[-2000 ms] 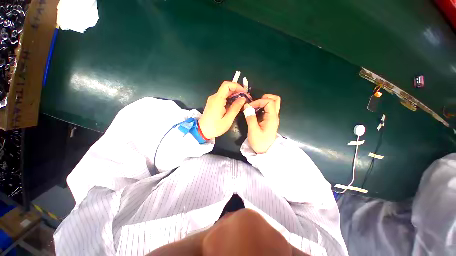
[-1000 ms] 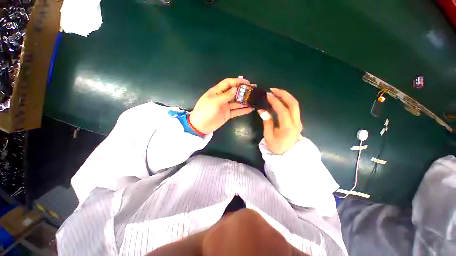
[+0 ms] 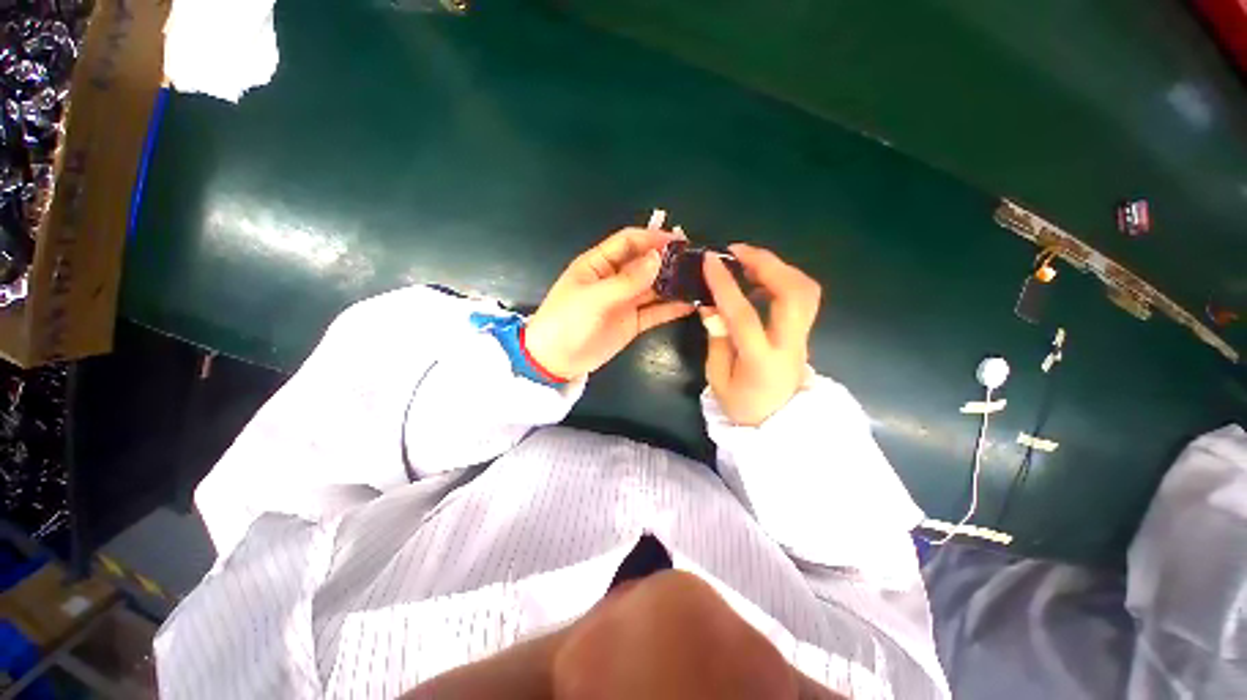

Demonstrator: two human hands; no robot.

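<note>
A dark, roughly square device unit [image 3: 682,272] is held above the green bench between both hands. My left hand [image 3: 596,308] grips its left edge with thumb and fingers; the wrist has a blue strap and a red band. My right hand [image 3: 767,332] holds its right side, with fingers on the dark face and a white cover on one fingertip. The fingers hide part of the unit, and I cannot tell whether it is one piece or two. A short white strip [image 3: 658,219] shows just beyond the left fingers.
A cardboard carton [image 3: 90,178] heaped with shiny parts stands at left, beside a crumpled white wipe [image 3: 220,47]. At right are a tan tape strip [image 3: 1079,252], a black rectangle with orange tail [image 3: 1035,294], a taped-down white round-ended cable [image 3: 993,372] and a small module [image 3: 1132,216].
The hands have moved slightly right since two seconds ago. The unit's light-marked face, seen one second ago, is now covered by a dark piece. The small module at far right has shifted slightly left.
</note>
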